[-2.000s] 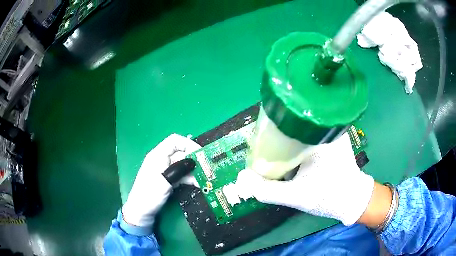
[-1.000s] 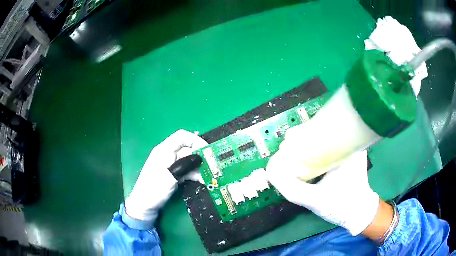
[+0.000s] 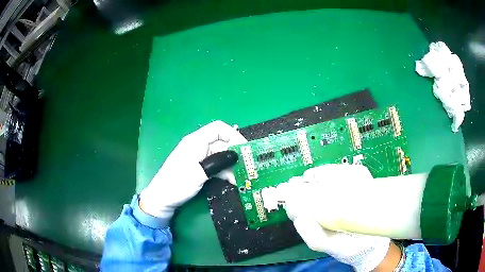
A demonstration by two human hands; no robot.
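Note:
A green circuit board (image 3: 329, 151) with pale connector strips and white blocks lies over a dark speckled foam pad (image 3: 228, 228). My left hand (image 3: 186, 164), in a white glove with a black covering on one digit, grips the board's left end. My right hand (image 3: 335, 212), gloved in white, holds the dispensing syringe (image 3: 393, 204) nearly level above the board's lower right part, its green cap pointing right. The syringe's needle tip is hidden by my right hand.
The pad lies on a bright green mat (image 3: 266, 69) over a darker green bench (image 3: 85, 138). A crumpled white cloth (image 3: 445, 79) lies at the mat's upper right. A black bin (image 3: 21, 138) stands at the far left, with metal frames above it. Tray rails show at the bottom left.
The syringe has tipped from steep to nearly level, its cap swinging right and down, uncovering the board's right part. My left hand stays on the board's left end. The camera view has shifted.

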